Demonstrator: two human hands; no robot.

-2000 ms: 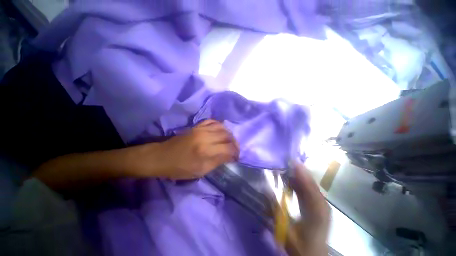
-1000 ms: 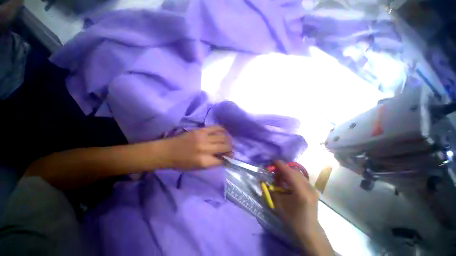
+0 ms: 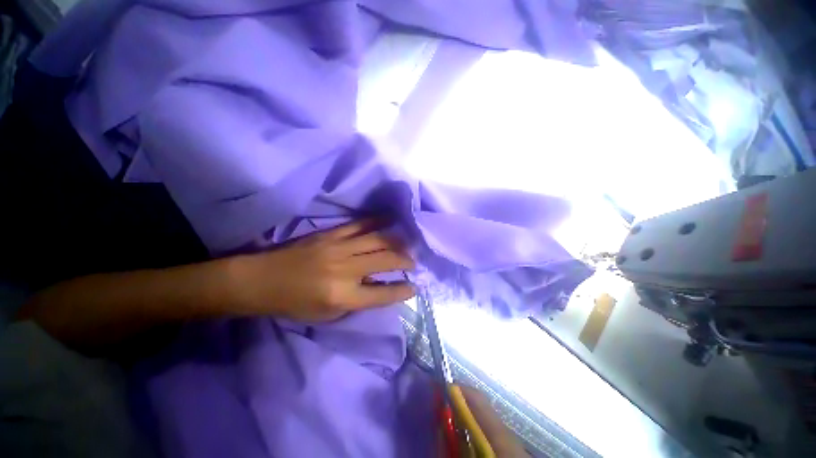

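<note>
Purple cloth (image 3: 259, 134) lies in large folds over the table and hangs down at the bottom. My left hand (image 3: 335, 273) holds a gathered edge of it between its fingers, palm down. Scissors (image 3: 434, 335) with a red and a yellow handle point up, their blade tips at the cloth edge by my left fingertips. My right hand (image 3: 490, 428) holds the handles and is partly cut off by the bottom edge. A cloth flap spreads right from my left hand towards the machine.
The sewing machine head (image 3: 716, 250) with an orange-red mark is at the right. A tan strip (image 3: 598, 322) lies on its bed. A marked ruler strip (image 3: 501, 411) runs along the table's near edge. Pale purple pieces (image 3: 644, 27) are heaped at the far right. The white table (image 3: 537, 116) glares.
The scissors and my right hand have moved down and left, and the blades now point more upward. The cloth flap is spread wider to the right. My left hand stays at the cloth edge.
</note>
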